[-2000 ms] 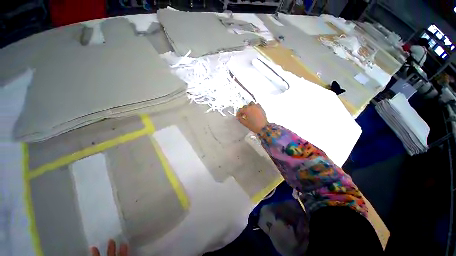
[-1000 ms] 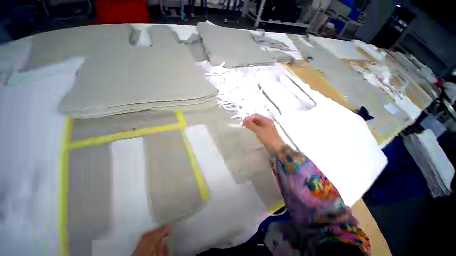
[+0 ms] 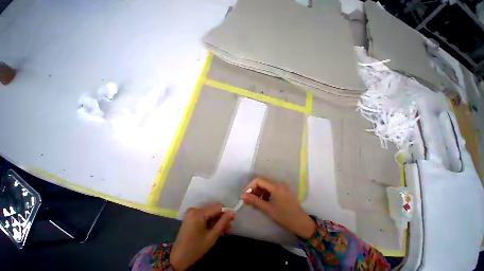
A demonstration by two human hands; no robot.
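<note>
A white fabric panel (image 3: 241,135) with two long straps lies on the beige cloth inside yellow tape lines. My left hand (image 3: 201,230) and my right hand (image 3: 276,204) are close together over the near part of the panel, between the straps. They pinch a short narrow white strip (image 3: 237,206) between the fingertips, one hand at each end. The glue bottle (image 3: 399,205), white with red and orange marks, lies at the right of the beige cloth.
A tangled pile of cut strips (image 3: 390,108) lies beyond, at the right. A beige panel stack (image 3: 297,42) is at the far side, a white panel stack (image 3: 454,211) at the right edge. Crumpled white scraps (image 3: 93,106) lie at the left. A person's hand (image 3: 6,73) shows at the left edge.
The view has turned left and down. My right hand has left the area by the strip pile and come to my left hand over the panel. The strip now shows between them.
</note>
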